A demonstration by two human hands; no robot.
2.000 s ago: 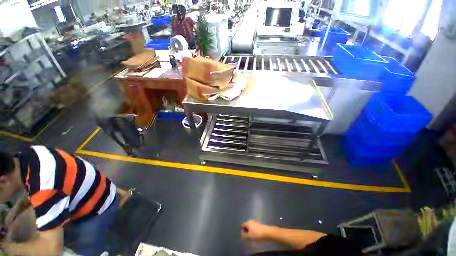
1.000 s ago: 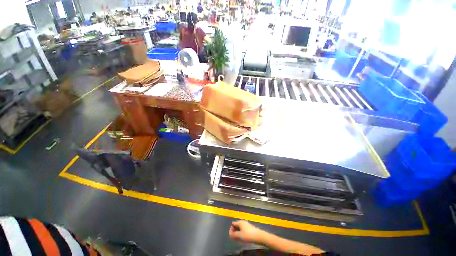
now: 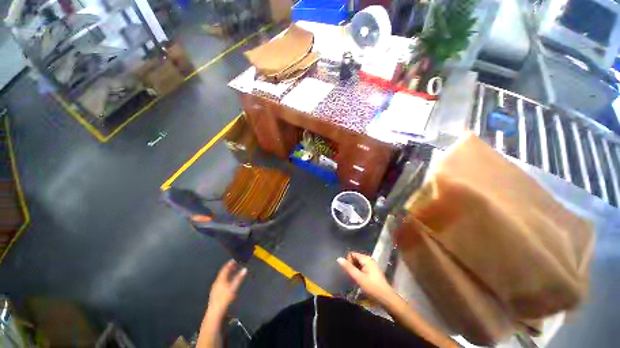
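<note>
My left hand (image 3: 226,285) is raised at the lower centre-left, over the grey floor, with thumb and fingers apart and nothing visible in it. My right hand (image 3: 364,270) is at the lower centre with its fingers curled; whether they hold anything small is not clear. Folded brown pieces (image 3: 503,238) lie large and near on the metal table (image 3: 409,282) at the right. My right hand is to their left and does not touch them. Thin brown pieces (image 3: 284,53) are piled on the leopard-print desk (image 3: 340,105).
A dark chair (image 3: 228,231) with a brown striped seat (image 3: 257,192) stands ahead. A white bin (image 3: 351,210) is beside the desk. A fan (image 3: 369,28) and papers are on the desk. A roller conveyor (image 3: 557,139) runs at the back right. Loaded racks stand at upper left.
The view has moved closer to the desk, chair and brown pieces, and turned left. My left hand has come into view. The person in the striped shirt is out of view.
</note>
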